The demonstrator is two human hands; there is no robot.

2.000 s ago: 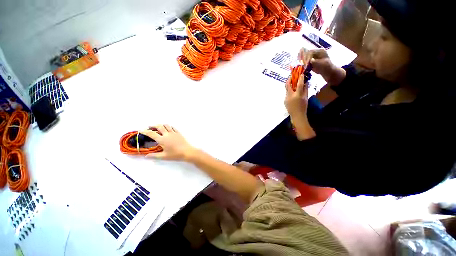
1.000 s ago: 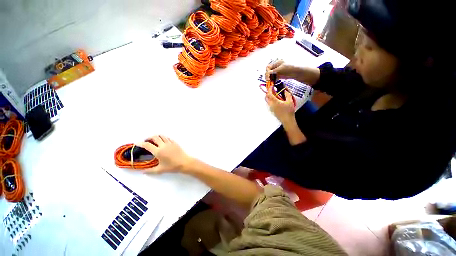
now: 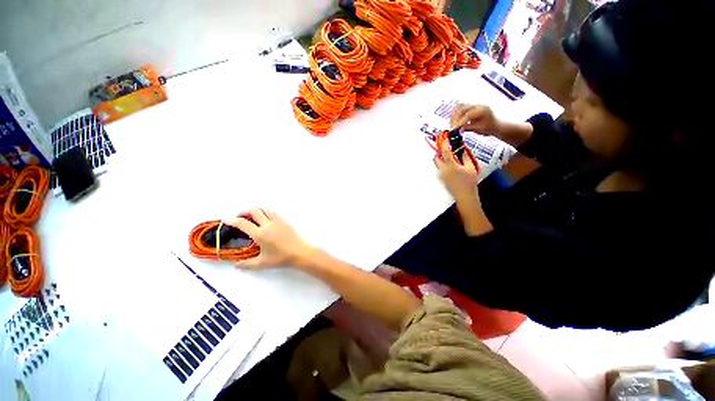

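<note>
An oval orange coiled cable (image 3: 205, 250) with black connectors inside and a thin pale band around its middle lies flat on the white table. My right hand (image 3: 270, 240) is closed around its right end, fingers on top and thumb on the near side, hiding that end. My left hand is out of the picture. A label sheet with a row of dark rectangles (image 3: 201, 338) lies nearer the table edge. A small-label sheet (image 3: 35, 325) lies at the lower left.
A seated person (image 3: 580, 219) at the right holds another orange coil (image 3: 458, 151). A large coil pile (image 3: 376, 59) is at the back. More coils (image 3: 25, 262), a black object (image 3: 74, 174) and an orange package (image 3: 132, 95) are left. A phone (image 3: 503, 84) lies far right.
The view has shifted slightly between frames. My right hand stays on the coil. The other person's hands have moved around their own coil.
</note>
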